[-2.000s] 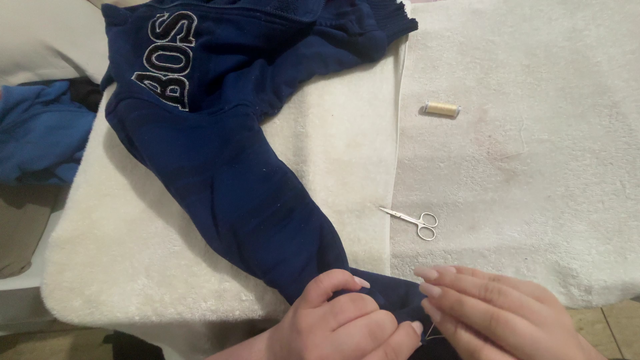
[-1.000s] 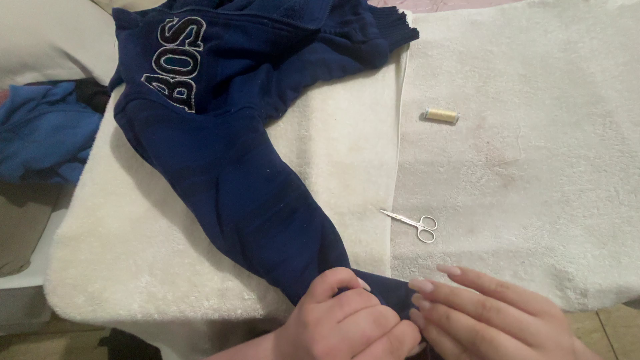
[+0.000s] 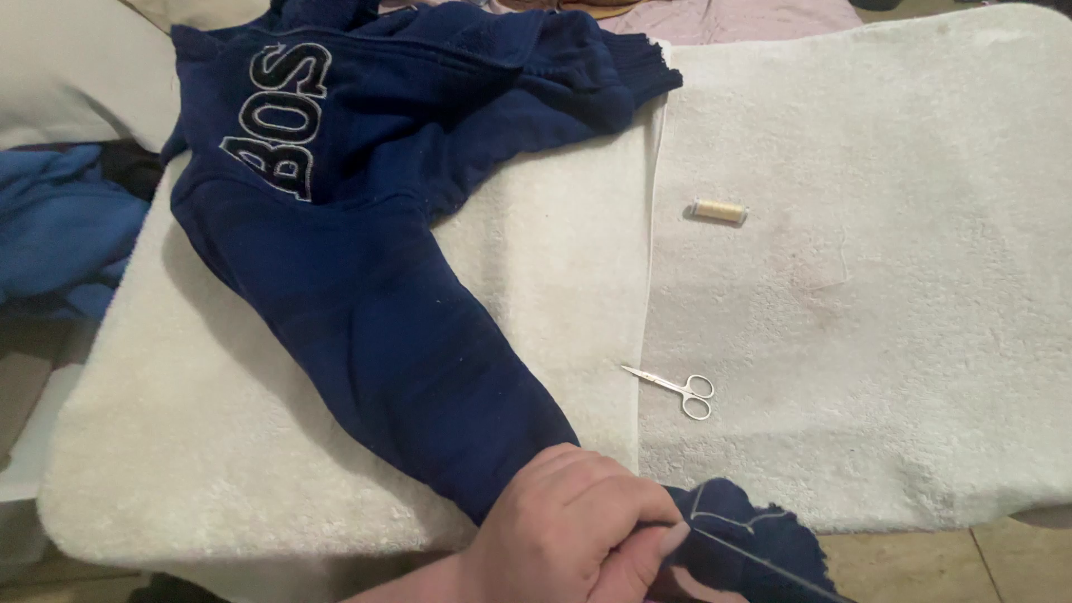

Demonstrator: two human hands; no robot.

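Observation:
A navy blue sweatshirt (image 3: 377, 310) with outlined appliqué letters lies with one sleeve stretched toward me. My left hand (image 3: 578, 528) is shut on that sleeve near its end, at the bottom of the view. Beyond my fingers, the sleeve's frayed cuff (image 3: 754, 540) hangs past the table edge. A light thread (image 3: 766, 563) loops over the cuff and runs taut to the lower right, out of view. My right hand is out of the picture. Small metal scissors (image 3: 674, 389) lie right of the sleeve, and a spool of pale yellow thread (image 3: 718, 211) lies farther back.
White fleecy cloths (image 3: 879, 335) cover the work surface, with a seam or edge between them. Blue clothing (image 3: 63, 226) lies in a heap at the left, beside a pale cushion (image 3: 75, 75). Tiled floor (image 3: 921, 557) shows below the front edge.
My right hand was beside my left at the sleeve and has left the view. The frayed cuff and the taut light thread now show where it was.

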